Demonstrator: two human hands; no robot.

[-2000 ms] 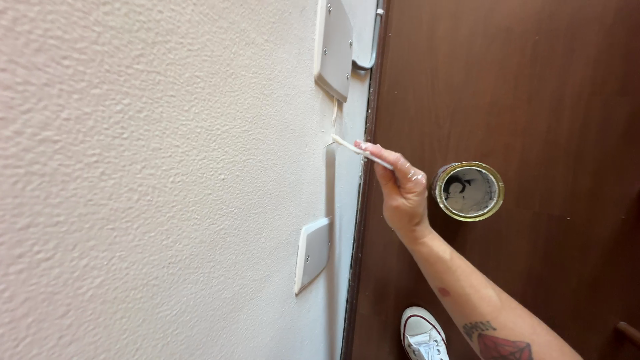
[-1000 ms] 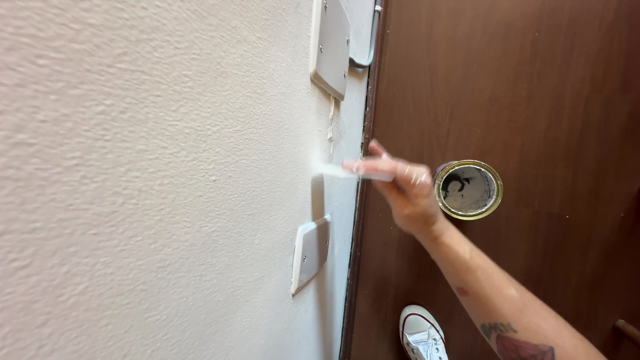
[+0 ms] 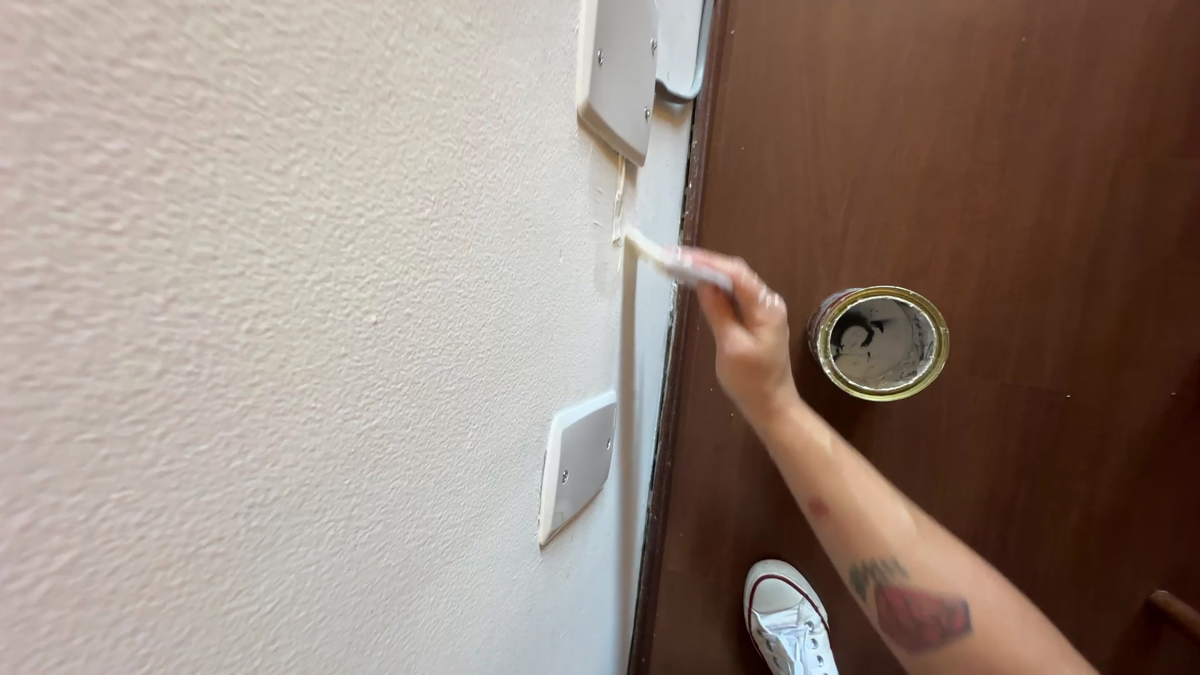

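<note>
My right hand, with white paint on its fingers, grips a small white-smeared paintbrush. The brush tip meets the wall low down, at the lower end of a short white cable that runs from a grey-white cover plate. A second cover plate is screwed to the wall nearer to me. On the floor to the right of my hand stands an open paint can with pale paint inside and on its walls. My left hand is out of the frame.
A textured off-white wall fills the left. A dark brown wood-look floor meets it along a dark edge. My white sneaker is at the bottom, and a brown wooden piece lies at the lower right.
The right hand with the brush has moved along the wall, from near the closer plate back toward the cable by the farther plate. The can has stayed in place.
</note>
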